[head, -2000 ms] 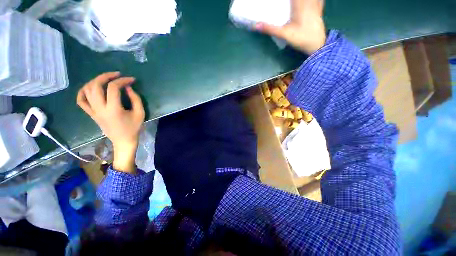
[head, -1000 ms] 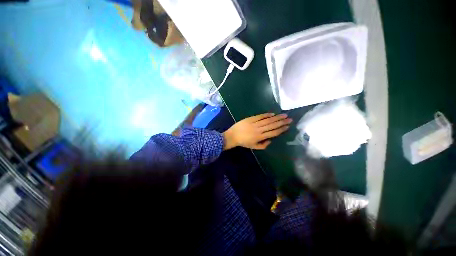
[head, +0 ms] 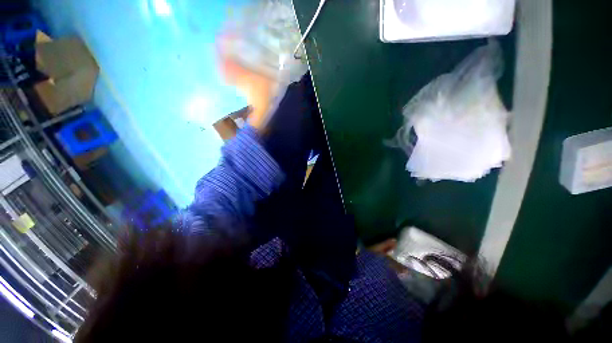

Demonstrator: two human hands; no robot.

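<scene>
My left hand is blurred, low off the bench edge beside crinkly clear plastic; its grip cannot be made out. My right hand shows only as a bit of fingers at the bottom, touching or beside a shiny white piece; dark hair hides the rest. A loose pile of thin white sleeves lies on the green bench, with a clear bag at its upper end. A white tray is cut off by the top edge.
A pale cable hangs over the bench edge. A grey rail crosses the bench, with a translucent box beyond it. On the blue floor at left are an open carton, a blue stool and metal racking.
My left hand has left the bench top and dropped past its edge. The view has shifted, so the tray sits higher and the screen device is out of view. My right fingers now show.
</scene>
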